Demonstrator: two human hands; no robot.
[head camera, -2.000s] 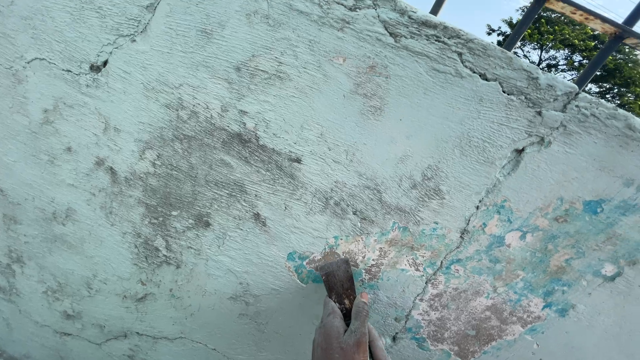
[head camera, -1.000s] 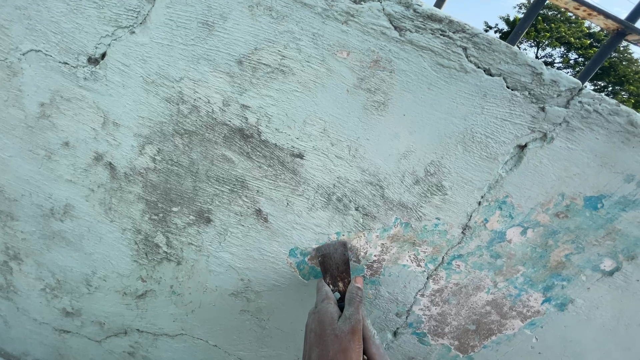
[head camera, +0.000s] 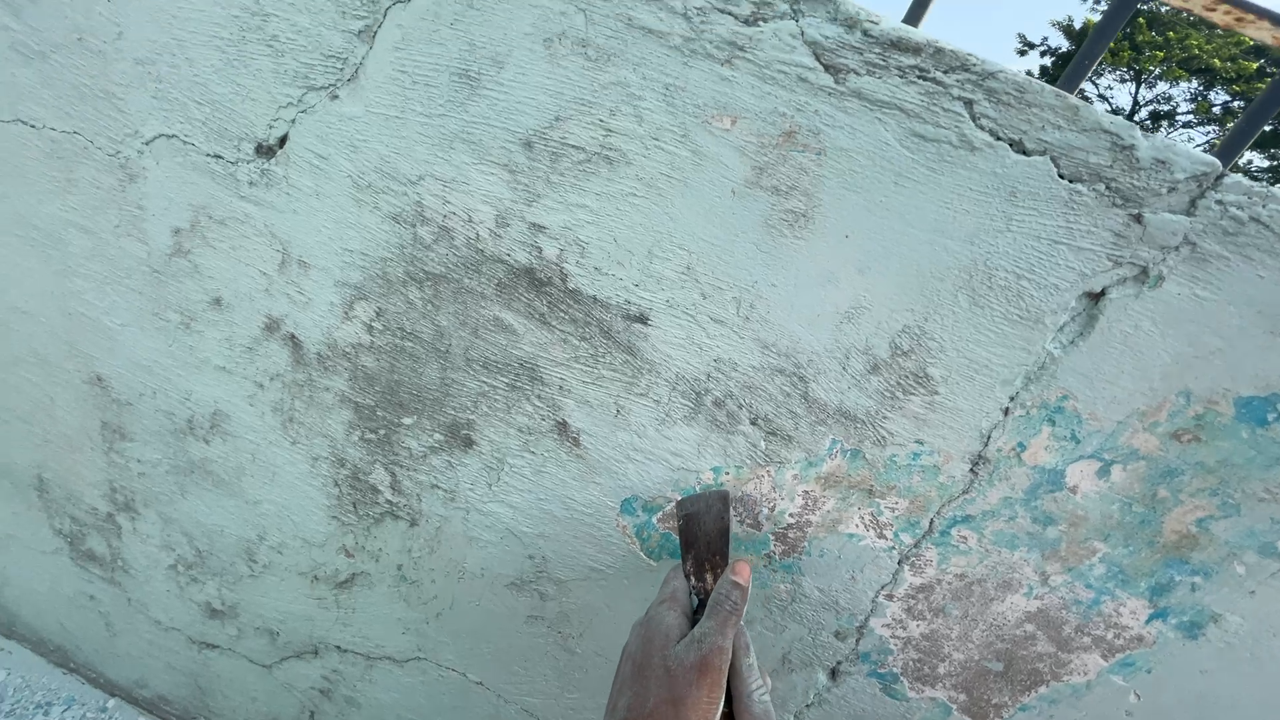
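Note:
My right hand (head camera: 685, 650), coated in pale dust, is at the lower middle of the view, closed around a scraper (head camera: 704, 530). The scraper's flat, dark, worn metal blade points upward, and the fingers hide most of the handle. Behind the blade is the pale green plaster wall (head camera: 560, 400), at the left end of a patch of chipped paint (head camera: 800, 510) showing turquoise, pinkish and brown-grey layers. The frames do not settle whether the blade edge touches the wall. My left hand is out of view.
A long crack (head camera: 985, 450) runs diagonally through the wall right of the hand. A larger bare patch (head camera: 1000, 630) lies at lower right. Dark stains (head camera: 450, 350) mark the middle. Metal bars (head camera: 1097, 45) rise above the broken top edge, with a tree (head camera: 1150, 75) behind.
The scraper blade leaned up and to the left two seconds ago and now stands nearly upright. My right hand has stayed closed on it beside the same chipped patch.

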